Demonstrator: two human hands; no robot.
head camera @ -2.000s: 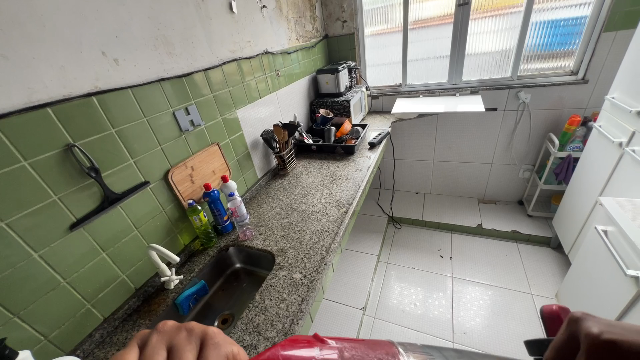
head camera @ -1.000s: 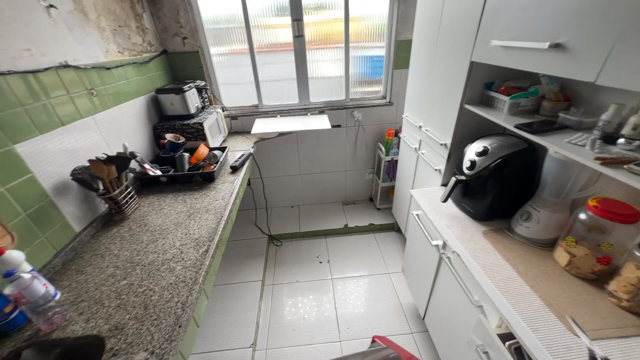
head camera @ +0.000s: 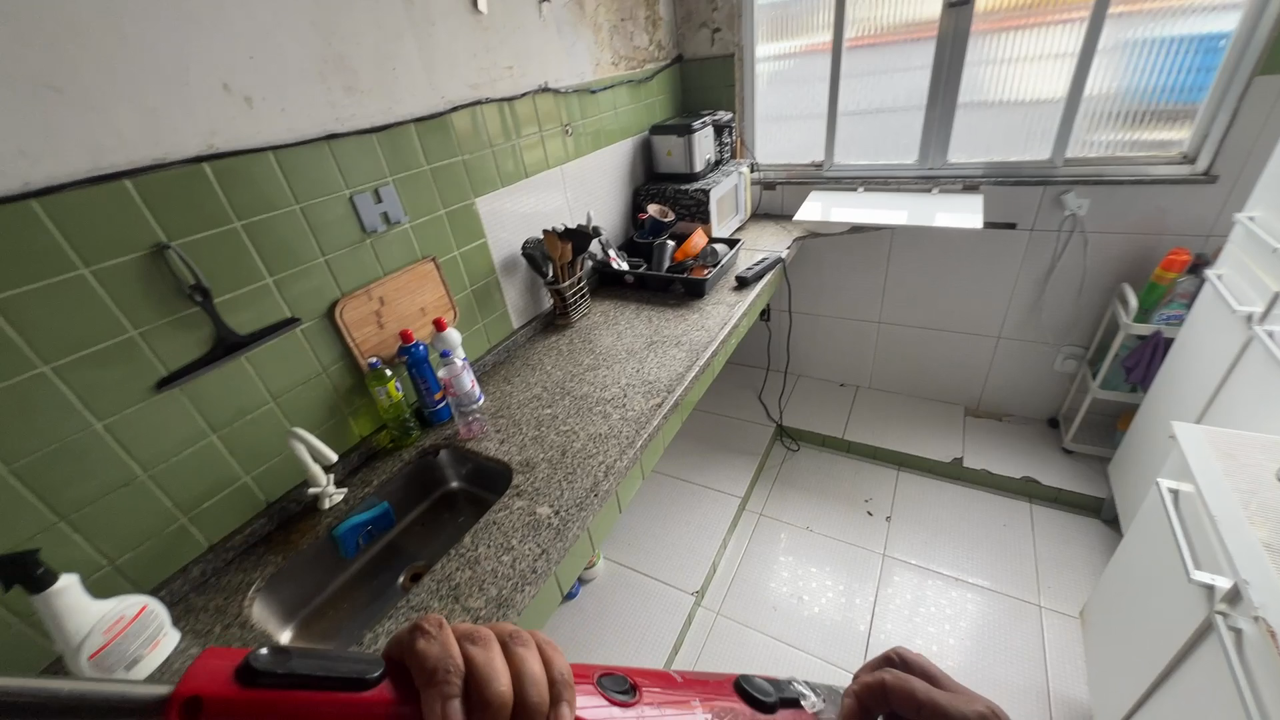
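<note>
A red plastic appliance body [head camera: 660,690] with black buttons and a grey tube at its left end lies across the bottom of the view. My left hand [head camera: 480,668] is wrapped around its middle. At its right end, my right hand [head camera: 915,688] has curled fingers at a clear or grey part, mostly cut off by the lower edge; its hold cannot be made out. Behind my left hand is the steel sink [head camera: 440,500] with a blue sponge [head camera: 362,528] in it. A white spray bottle [head camera: 120,630] stands at the lower left.
The granite counter [head camera: 600,370] runs toward the window, carrying cleaning bottles [head camera: 425,380], a utensil holder [head camera: 570,295] and a black dish rack [head camera: 690,280]. White cabinets [head camera: 1150,580] line the right side. A cable [head camera: 785,370] hangs to the tiled floor. A white rolling cart [head camera: 1095,390] stands farther back.
The view swung right, then back left. Both hands, out of view one second ago, show again at the bottom, with more of the red appliance in sight than two seconds ago.
</note>
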